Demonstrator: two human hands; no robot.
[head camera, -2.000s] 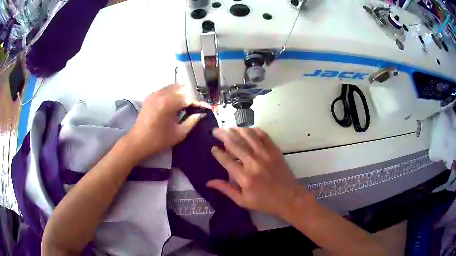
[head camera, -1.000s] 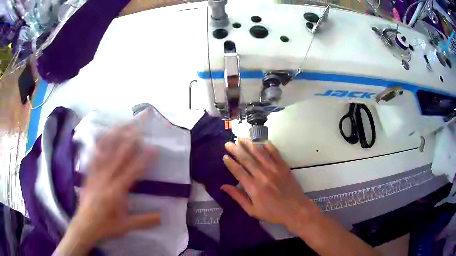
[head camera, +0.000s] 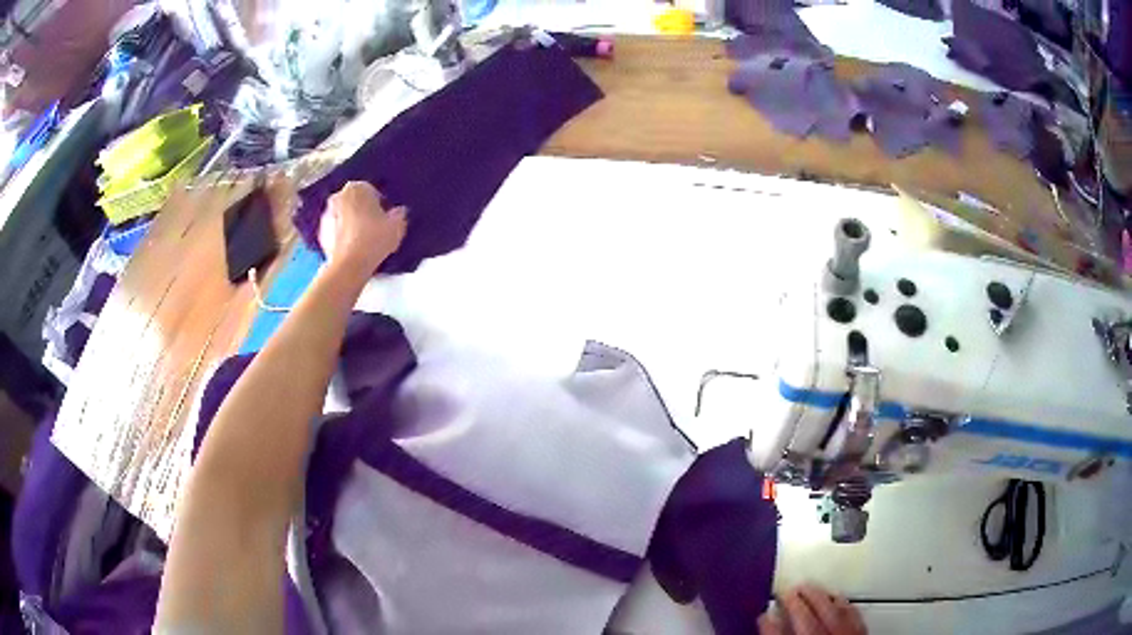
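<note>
My left hand (head camera: 361, 228) rests on the near left end of the waiting purple cut piece (head camera: 462, 155) at upper left; whether its fingers grip the cloth is not clear. My right hand (head camera: 813, 613) is cut off by the bottom edge, with its fingers at the edge of the purple cloth (head camera: 720, 527) by the needle. That cloth reaches to the presser foot (head camera: 772, 481), beside a red-orange spot. The pale grey-lilac garment panel (head camera: 509, 440) with a purple band (head camera: 503, 515) lies left of the needle.
The white machine head (head camera: 968, 335) stands at right, with black-handled scissors (head camera: 1015, 526) on its bed. A dark phone-like object (head camera: 251, 236) with a white cable and a yellow-green basket (head camera: 155, 161) are at far left. More purple pieces (head camera: 857, 99) lie behind the machine.
The view has swung left and up. My left hand has moved from the pale panel to the waiting purple piece. My right hand remains near the needle, now mostly out of the picture.
</note>
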